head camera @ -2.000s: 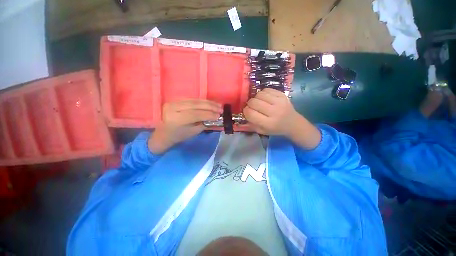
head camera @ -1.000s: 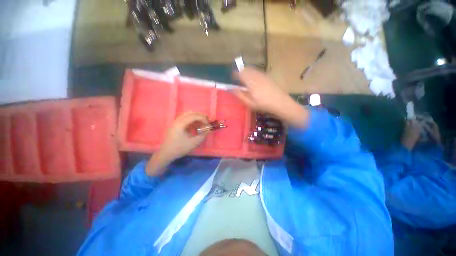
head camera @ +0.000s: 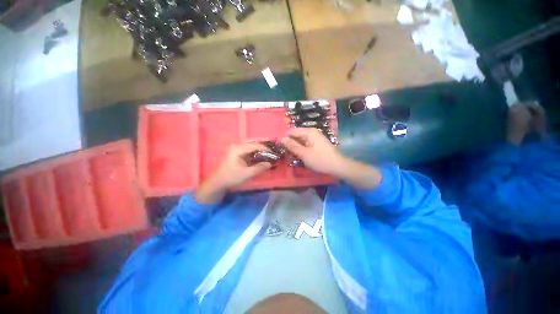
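Observation:
My left hand (head camera: 236,167) and my right hand (head camera: 314,153) meet over the front of the red divided tray (head camera: 142,147). Between their fingertips they hold a black-and-silver piece (head camera: 268,154), likely a watch band; the fingers partly hide it and its shape is blurred. In the tray's right compartment, finished pieces (head camera: 311,114) lie stacked crosswise with silver ends sticking out; my right hand hides the lower ones. White labels run along the tray's far edge.
A tangled pile of pieces (head camera: 161,30) and a single piece (head camera: 246,54) lie on the brown board. Square heads (head camera: 399,129) lie right of the tray. A second red tray (head camera: 116,184) stands left. A white tag (head camera: 269,78), thin dark stick (head camera: 362,56), white scraps (head camera: 443,42) and a co-worker's blue sleeve (head camera: 509,184) show.
The view has shifted to show more of the pile. My right hand has come back from the tray's far edge to join my left hand at the held piece.

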